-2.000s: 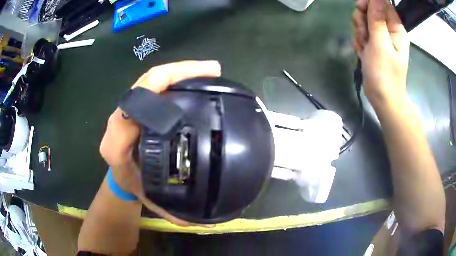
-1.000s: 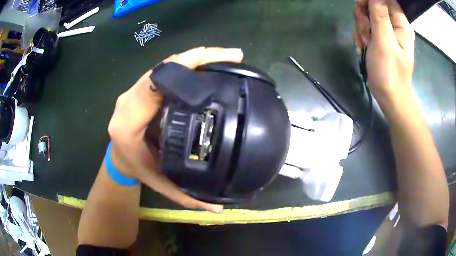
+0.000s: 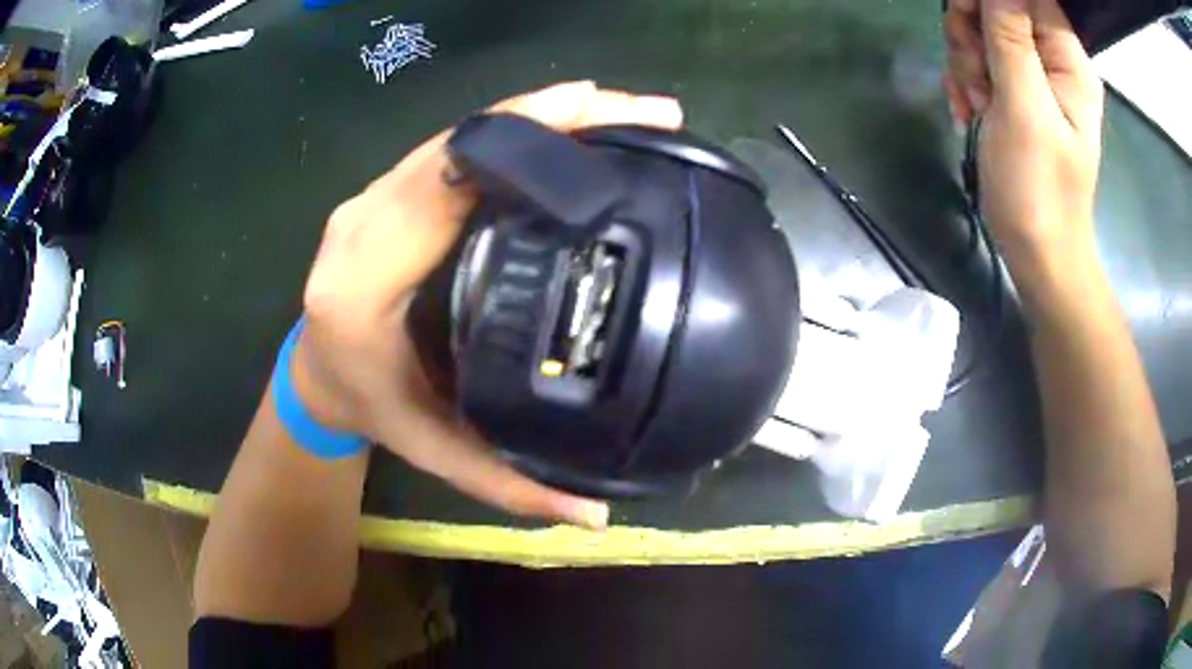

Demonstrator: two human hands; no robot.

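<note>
The glossy black camera ball housing [image 3: 732,301] is held above the bench mat, its open slot facing up with silvery parts inside. My left hand [image 3: 379,288] grips it from the left, fingers spread around the top and bottom. A black slot cover [image 3: 543,167] is tilted away from the slot, near my fingers. The white wall-mount bracket [image 3: 876,386] extends from the ball to the right. My right hand [image 3: 1033,131] is at the top right, fingers curled, partly cut off by the frame; a black cable runs down beside it. What it holds is hidden.
Silver screws [image 3: 396,50] lie at the top of the mat. A thin dark pen-like tool [image 3: 850,203] lies behind the bracket. A small motor with leads [image 3: 107,350] lies left. Other camera parts crowd the left edge. Yellow tape [image 3: 588,542] marks the front edge.
The ball and bracket have moved right and slightly up in the view with my left hand. The ball's dark seam gap looks narrower. My right hand has shifted slightly right.
</note>
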